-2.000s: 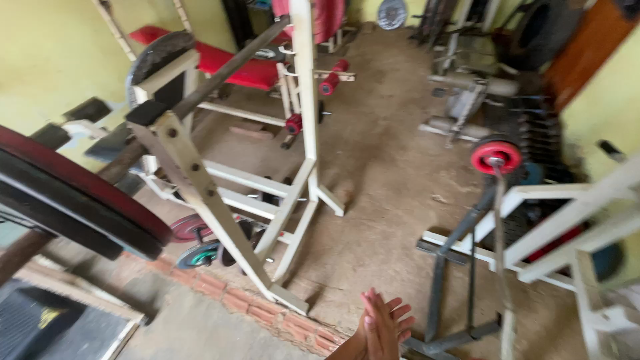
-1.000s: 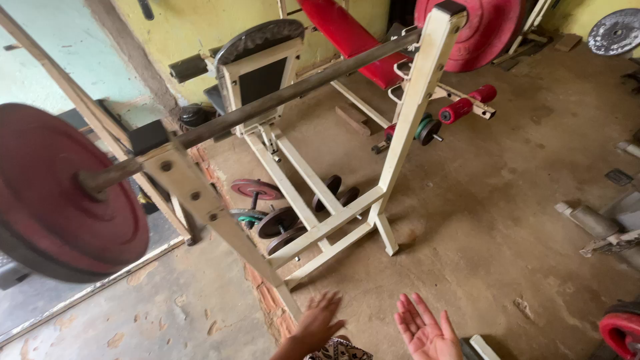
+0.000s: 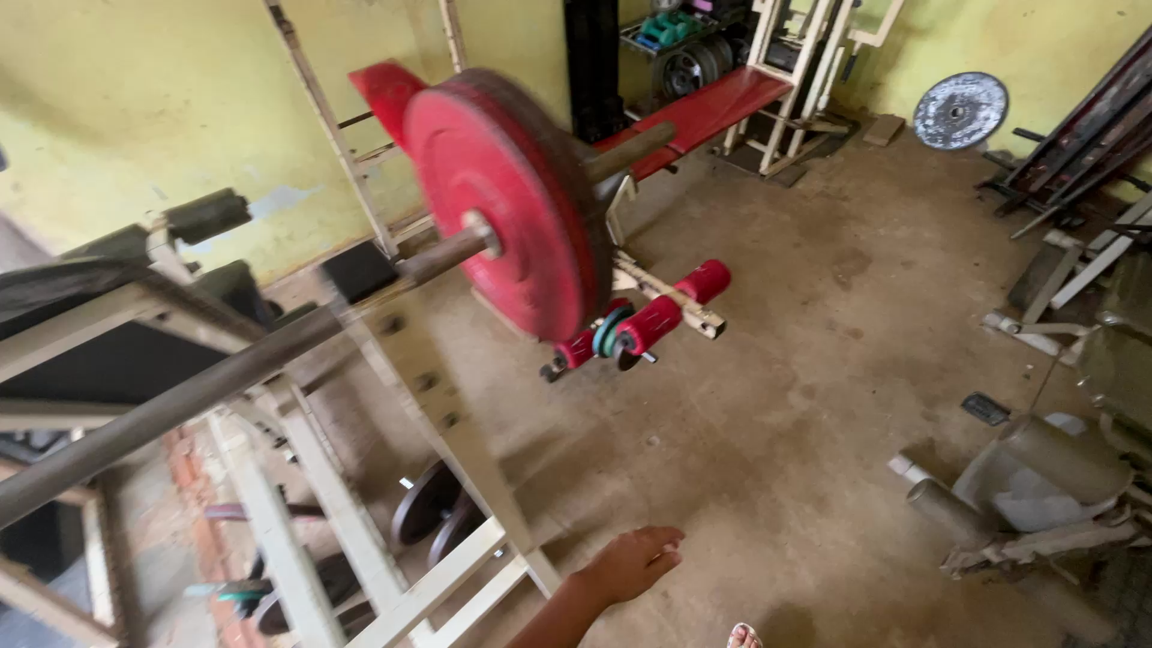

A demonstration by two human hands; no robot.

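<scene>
My left hand (image 3: 634,562) reaches in from the bottom edge, right of the rack's foot, with nothing in it. Its fingers point right, loosely bent, and the thumb is a little apart. My right hand is out of view. Up and to the left, a steel barbell (image 3: 216,387) rests on a cream metal rack (image 3: 441,396), not touched by the hand. A red weight plate (image 3: 504,207) is on the barbell beyond the upright, with a darker plate (image 3: 576,180) behind it.
Dark plates (image 3: 427,504) lie by the rack's base. Red foam rollers (image 3: 652,324) stick out from a red bench (image 3: 711,108). A grey plate (image 3: 960,111) leans on the wall. Worn gym equipment (image 3: 1035,477) stands at the right, and a foot (image 3: 743,636) shows at the bottom.
The two hands, together at first and then apart, are no longer both in view; only the left shows. The view has swung to the barbell's far end.
</scene>
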